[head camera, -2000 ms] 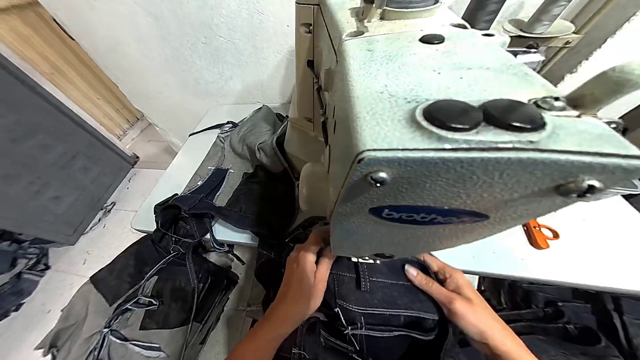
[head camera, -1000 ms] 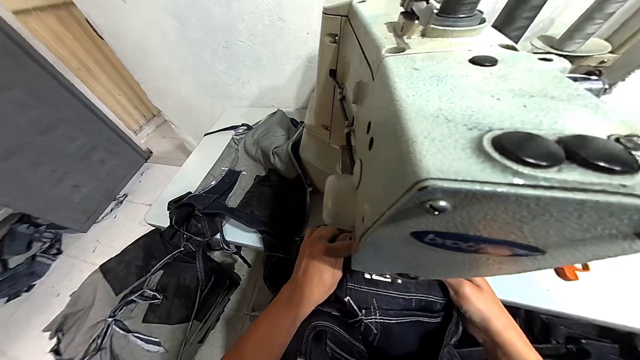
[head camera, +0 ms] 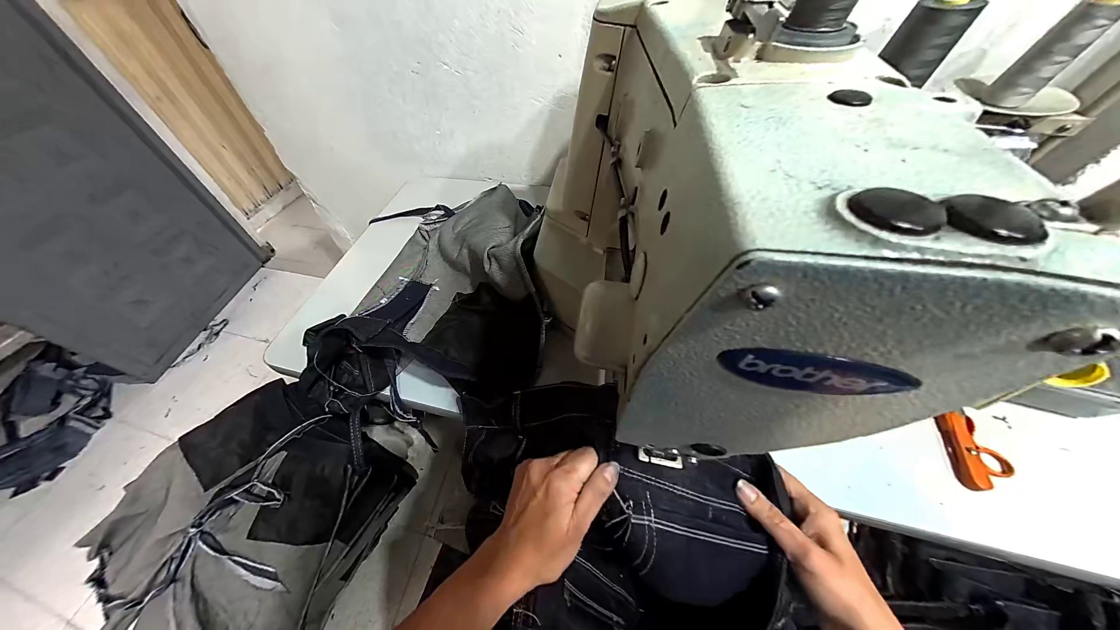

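A Brother sewing machine fills the right of the view. Under its head lies a dark denim garment with pale double stitching and loose thread ends. My left hand grips the cloth left of the presser foot, thumb and fingers together. My right hand holds the garment's right edge, thumb on top and fingers behind the fabric. The needle is hidden by the machine head.
Sewn denim pieces lie on the white table and hang off its left edge. Orange-handled snips rest on the tabletop at right. Thread cones stand behind the machine. More dark fabric lies below the table at right.
The denim has shifted under the machine head, with a waistband-like part now showing behind my left hand. My right hand, partly hidden a second ago, shows its thumb on the cloth.
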